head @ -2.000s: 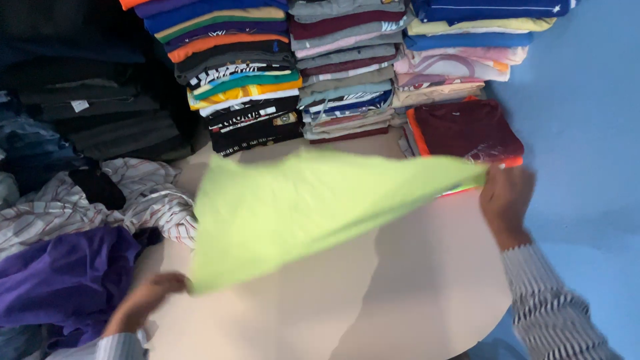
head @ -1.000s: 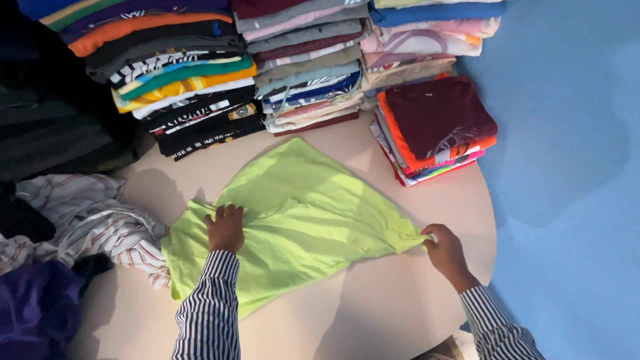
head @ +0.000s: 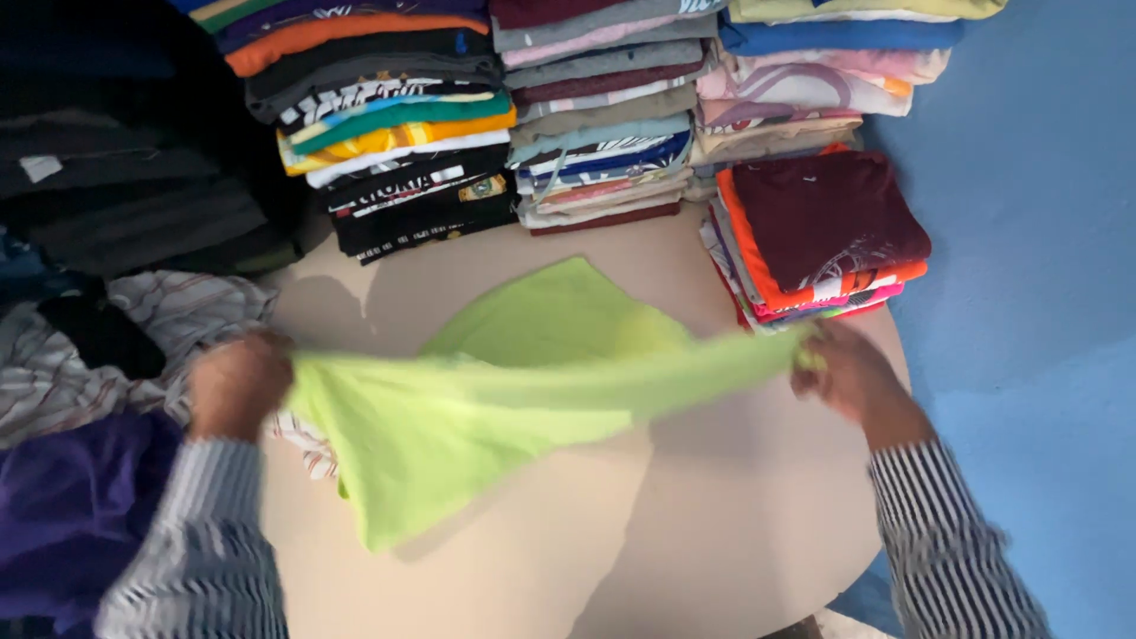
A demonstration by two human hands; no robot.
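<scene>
A lime-green cloth garment (head: 497,399) is stretched sideways between my two hands, partly lifted, with a peaked part of it lying on the pale table (head: 728,532). My left hand (head: 238,382) is closed on its left end, beside a striped white cloth. At the right, my right hand (head: 843,373) grips the other end between fingers and thumb, just below a short stack of folded shirts. Both hands are slightly blurred by motion. The garment's lower left corner hangs down towards the table.
Tall stacks of folded clothes (head: 603,115) stand along the back. The short stack topped by a maroon shirt (head: 825,222) sits at the back right. Dark clothes (head: 115,195), a striped white cloth (head: 195,311) and a purple cloth (head: 80,515) lie at the left. A blue wall (head: 1029,266) rises at the right.
One second ago my left hand lay on top of the spread green garment; it has moved left and now grips its end. The right end has been raised with my right hand.
</scene>
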